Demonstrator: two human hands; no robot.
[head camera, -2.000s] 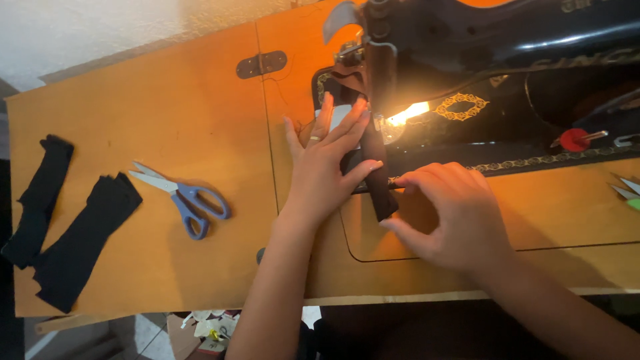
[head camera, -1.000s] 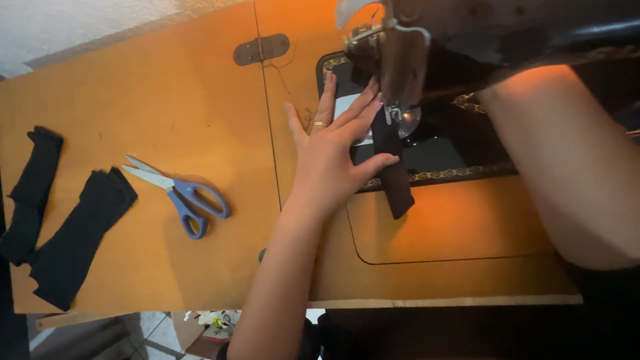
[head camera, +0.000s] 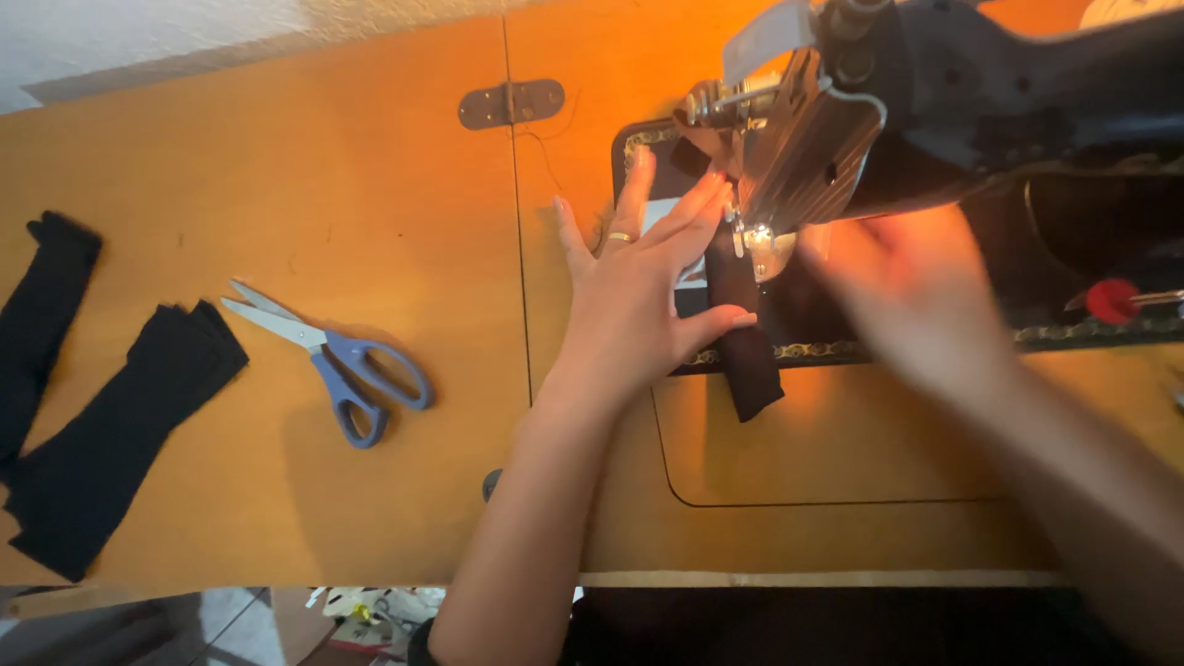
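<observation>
A narrow strip of black fabric lies on the bed of a black sewing machine, passing beside the lit presser foot and needle. My left hand, spread flat with a ring on one finger, presses on the strip with its thumb and fingertips, left of the needle. Under its fingers shows a pale plate. My right hand is blurred, just right of the presser foot beneath the machine's arm; whether its fingers hold anything cannot be told.
Scissors with blue handles rest on the wooden table, blades slightly apart. Left of them lie black fabric pieces and another dark piece. A metal hinge is set in the tabletop. Right of my right hand is a red part.
My right hand was at the strip's near end two seconds ago, then reached farther right with its forearm under the machine's arm; now it is close to the presser foot. My left hand stays on the strip.
</observation>
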